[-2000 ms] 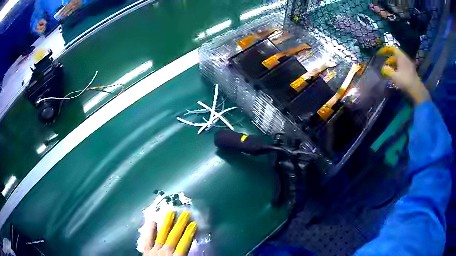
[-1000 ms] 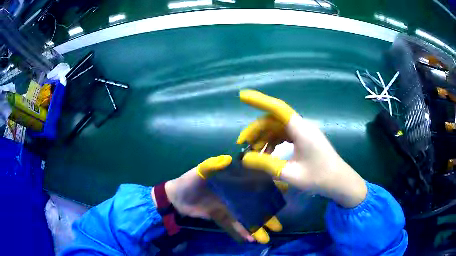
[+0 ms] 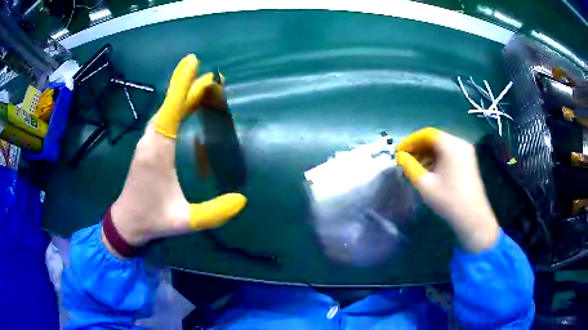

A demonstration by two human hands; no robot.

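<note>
My left hand (image 3: 174,151), in yellow finger cots with a dark red wrist band, holds a dark LCD panel (image 3: 222,145) between spread thumb and fingers. The panel is tilted and blurred, with a brown-orange strip (image 3: 202,158) beside it. My right hand (image 3: 445,171), also in yellow finger cots, pinches at the right edge of a heap of clear-white films (image 3: 354,187) on the green bench. The heap has tiny dark tabs along its top. Whether a separate film is between the right fingertips is hard to tell.
Black frames (image 3: 103,106) lie at the left beside a blue bin (image 3: 59,122) holding a yellow-green packet (image 3: 22,126). White strips (image 3: 488,106) lie at the right, near clear trays (image 3: 530,103) and a dark air gun (image 3: 506,167). A thin black cord (image 3: 242,251) lies near the front edge.
The panel, earlier low between both hands, is now raised at the left in my left hand. My right hand has left it and moved right to the films, which are now uncovered.
</note>
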